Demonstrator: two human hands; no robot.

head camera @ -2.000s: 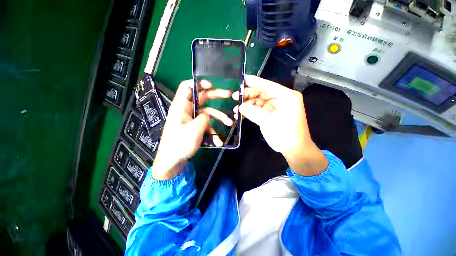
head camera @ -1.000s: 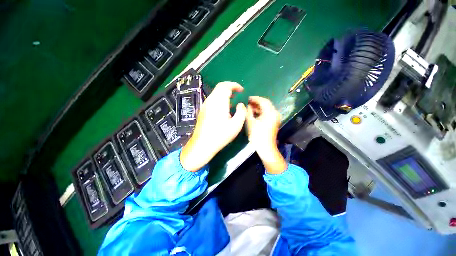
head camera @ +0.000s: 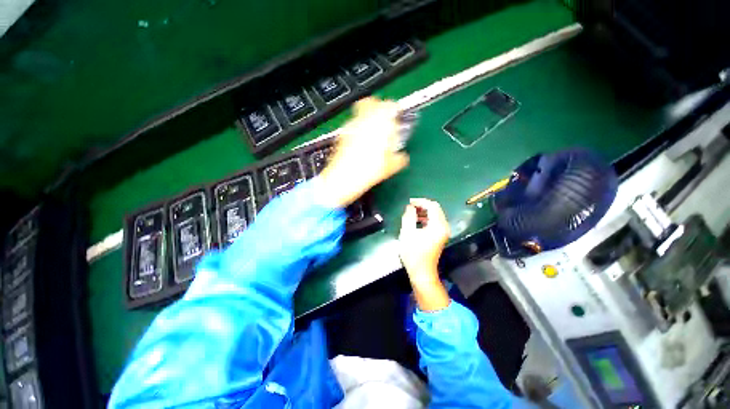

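My left hand (head camera: 364, 152) is blurred above the right part of the near foam tray (head camera: 172, 286). Its fingers close on a small dark inner phone module (head camera: 407, 126), mostly hidden and blurred. My right hand (head camera: 424, 236) is over the bench's near edge with its fingers curled; I cannot tell if anything is in them. The near tray holds several part-built phones (head camera: 189, 236) in its pockets; my left hand and sleeve hide its right part. A thin pale-edged phone frame (head camera: 482, 117) lies on the green bench, right of my left hand.
A second foam tray (head camera: 256, 145) with part-built phones lies beyond a white strip (head camera: 492, 70). More trays stand at far left (head camera: 48, 319). A dark blue fan (head camera: 560, 200) with a yellow-orange stick (head camera: 492, 190) beside it sits at the bench edge. The white machine (head camera: 552, 299) is at right.
The phone frame has gone from my hands to the bench. My left hand has moved away from my right hand; the module that lay on the near tray has left its place. The view has turned.
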